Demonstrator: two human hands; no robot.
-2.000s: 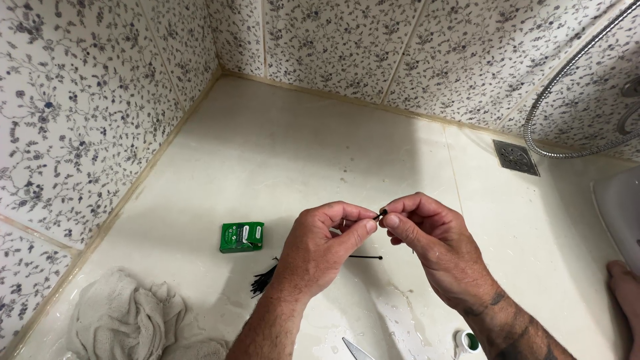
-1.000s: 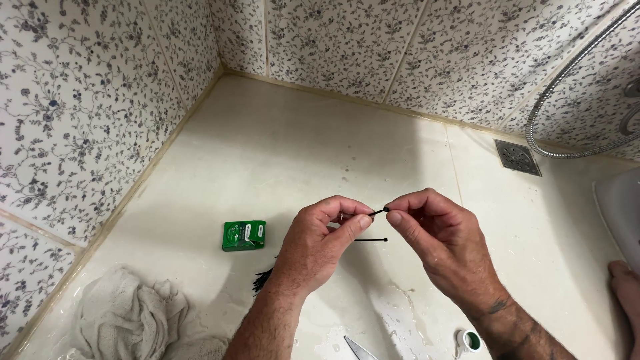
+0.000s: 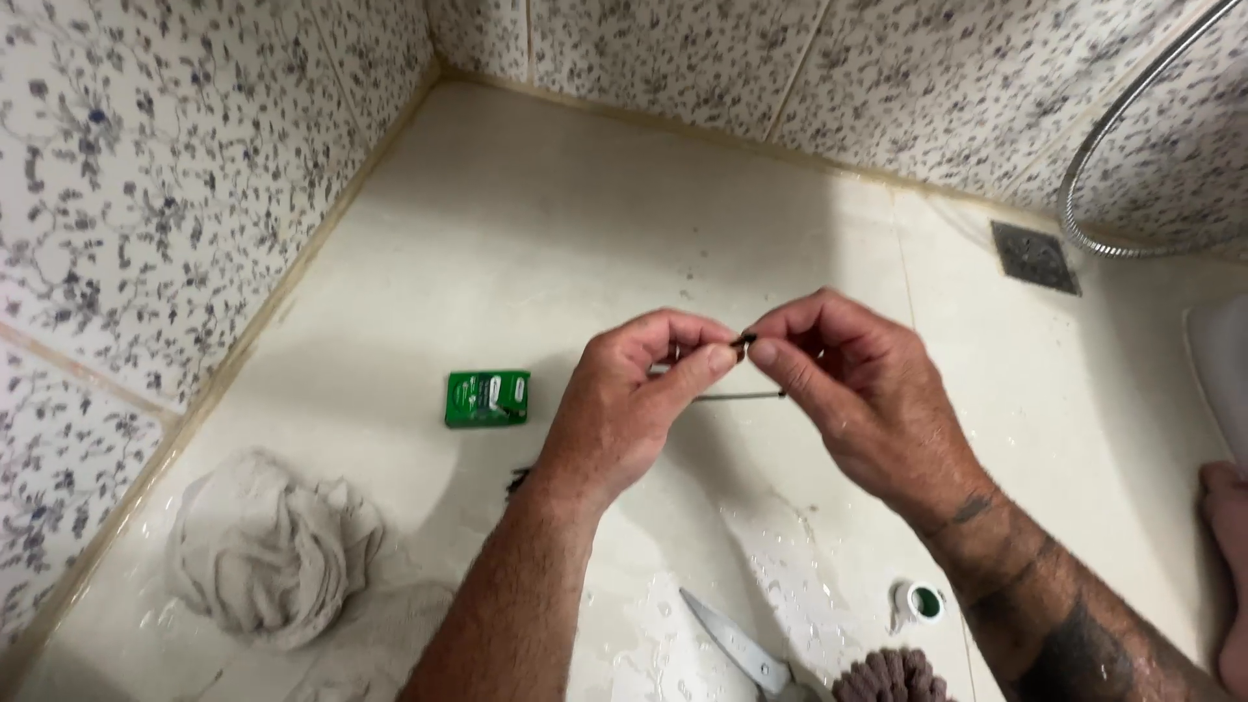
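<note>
My left hand [image 3: 639, 400] and my right hand [image 3: 863, 390] meet near the middle of the view. Between the fingertips of both is a small dark piece [image 3: 744, 341], mostly covered; its exact kind is hard to tell. A thin black strip with a small knob at its end [image 3: 738, 396], like a cable tie, shows below the fingers. More black strips [image 3: 519, 481] lie partly hidden by my left wrist. A green box [image 3: 487, 399] bearing writing rests on the floor left of my left hand.
Crumpled pale cloths [image 3: 273, 551] lie at lower left. Scissors [image 3: 736, 643], a white spool [image 3: 918, 603] and a brown textured item [image 3: 892, 678] are at the bottom. A floor drain [image 3: 1035, 257] and metal shower hose [image 3: 1077, 166] are at right. Patterned tile walls border the wet floor.
The thin black piece that showed between my fingertips a second ago is now mostly covered, and the fingertips have drawn closer together. The view has shifted slightly.
</note>
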